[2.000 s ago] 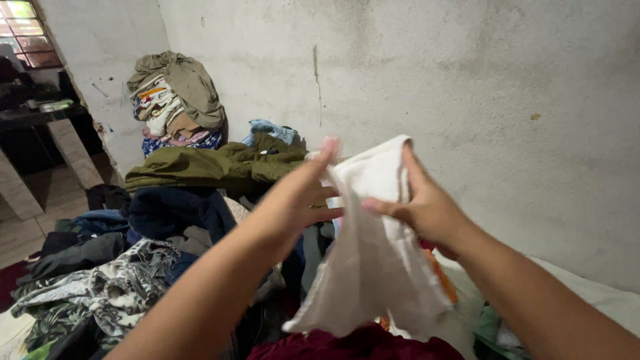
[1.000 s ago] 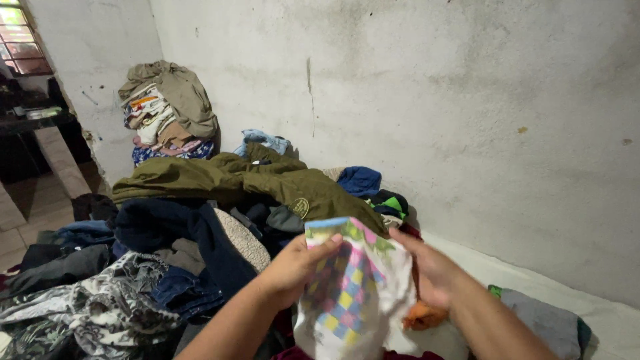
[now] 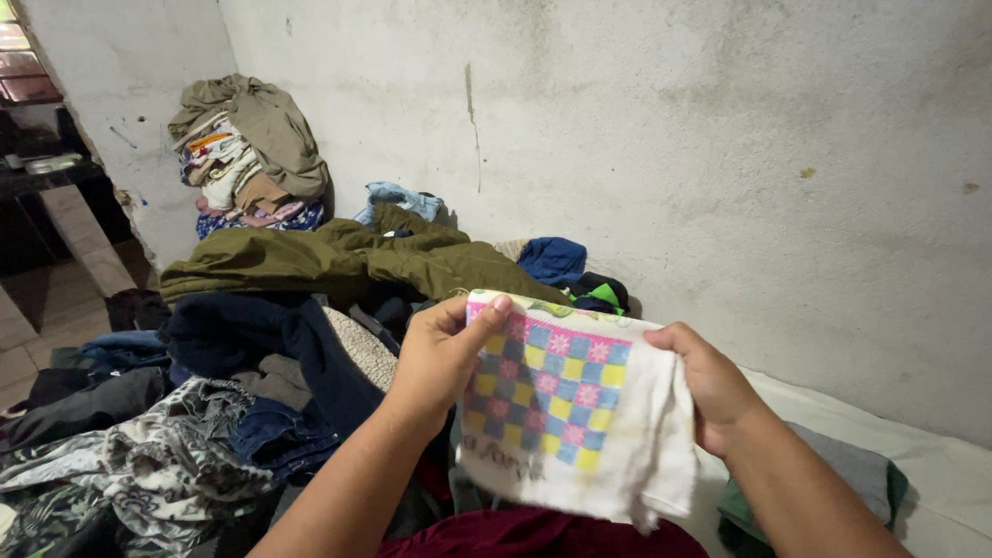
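A white cloth [image 3: 558,395] printed with pink, blue and yellow checks hangs between my hands, with a fold along its top edge and some writing low on it. My left hand [image 3: 442,356] pinches its upper left corner, thumb on the front. At the upper right, my right hand [image 3: 709,387] grips the cloth, its fingers partly hidden behind. Below the cloth lies dark red fabric [image 3: 535,535]. An olive green garment [image 3: 271,260] is spread over the heap behind my hands.
Mixed clothes, among them a navy garment [image 3: 232,333] and a grey patterned cloth [image 3: 170,457], cover the left side. A tall stack of folded fabrics [image 3: 232,167] leans near the wall corner. Folded grey and green clothing [image 3: 837,465] lies on a pale sheet [image 3: 938,480] at right.
Two seconds ago the cloth's plain white side showed, loosely hanging; now its checked print faces me. It is held wider and flatter than one second ago, with my hands farther apart.
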